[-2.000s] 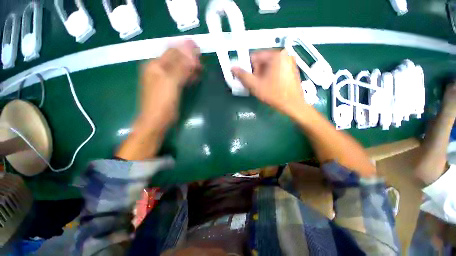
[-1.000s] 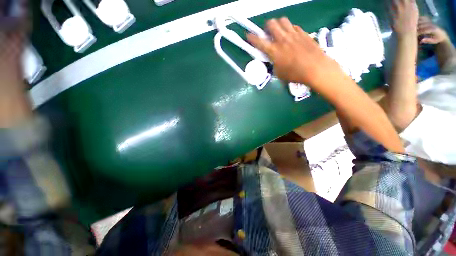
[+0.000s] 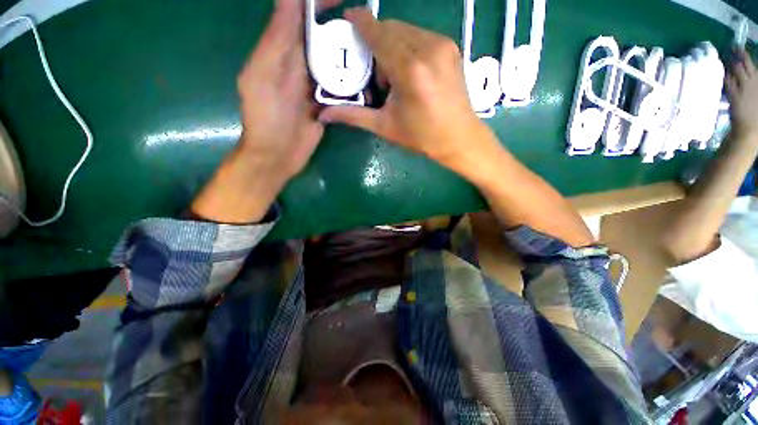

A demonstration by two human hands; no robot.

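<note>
A white loop housing [image 3: 339,62] with a round disc bearing a dark I-shaped mark is between my hands at the top centre; its upper end is cut off by the picture's edge. My left hand [image 3: 278,91] holds its left side. My right hand [image 3: 420,87] holds its right side, with the thumb by the disc's lower end. Two more white loop housings [image 3: 521,70] lie side by side just right of my right hand, their tops cut off. A row of white loop housings [image 3: 588,124] stands close together farther right.
The green bench [image 3: 191,178] has a pale curved strip at its far edge. A white cord [image 3: 79,133] curls at left beside a beige round base [image 3: 10,183]. A brown carton [image 3: 636,241] is by my lap at right. Another person's arm [image 3: 715,191] reaches in at far right.
My left hand has come in from the far left and my right hand has left the loose housings. Both now hold one housing. The view has turned and shifted.
</note>
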